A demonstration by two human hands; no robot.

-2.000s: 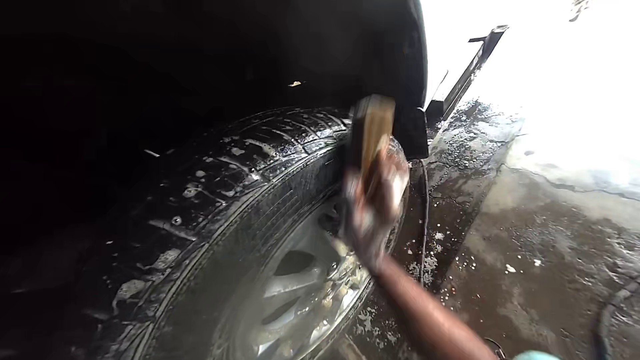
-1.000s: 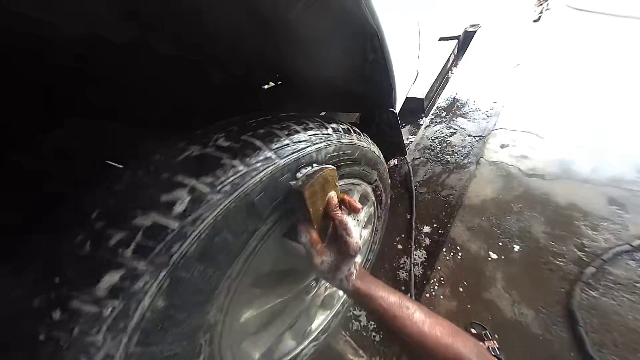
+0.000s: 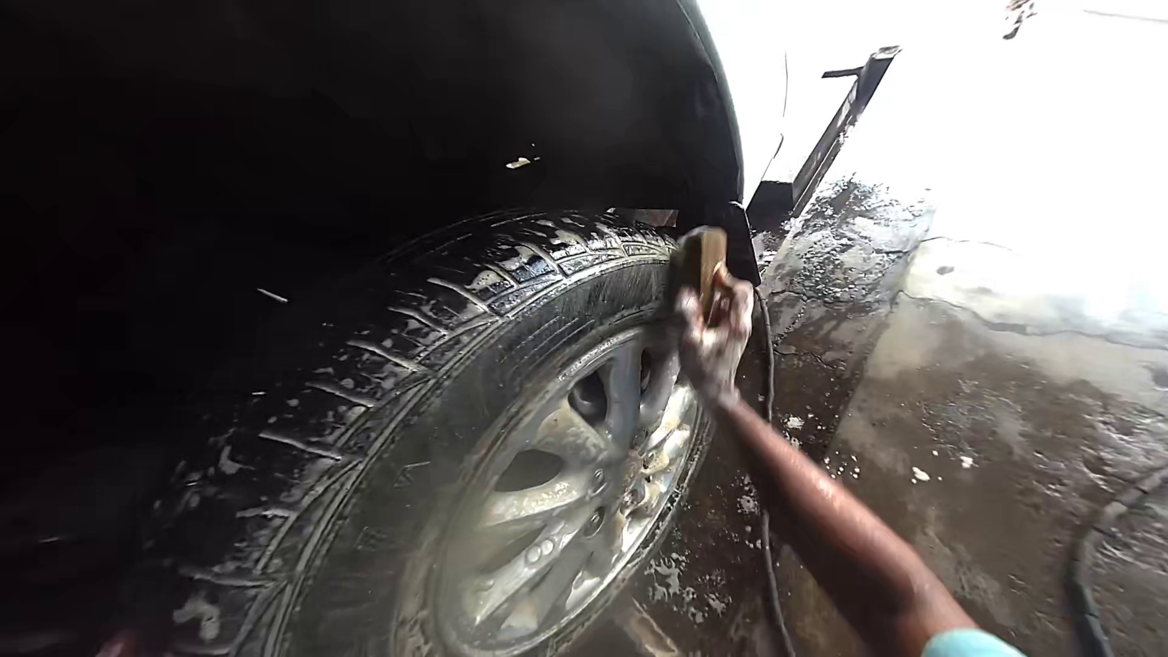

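Note:
My right hand (image 3: 716, 342), wet with suds, grips a wooden-backed scrub brush (image 3: 704, 260) at the far upper part of the tire's sidewall. The soapy black tire (image 3: 438, 365) fills the middle of the view, with foam along its tread grooves. Inside it sits a wet, multi-spoke alloy wheel rim (image 3: 547, 493), partly covered by my hand and wrist. Of my left hand (image 3: 119, 643) only a dark, blurred bit seems to show at the bottom left edge; whatever it touches is hidden.
A dark wheel arch (image 3: 584, 82) overhangs the tire. Beside the wheel a thin black hose (image 3: 768, 547) runs over the wet concrete floor (image 3: 949, 392). Another hose (image 3: 1086, 566) curves at the right edge. A metal beam (image 3: 844, 128) lies at the upper right, with foam patches near it.
My right hand with the brush has moved from the sidewall close to the rim, up and away to the tire's far upper edge. It keeps its hold on the brush.

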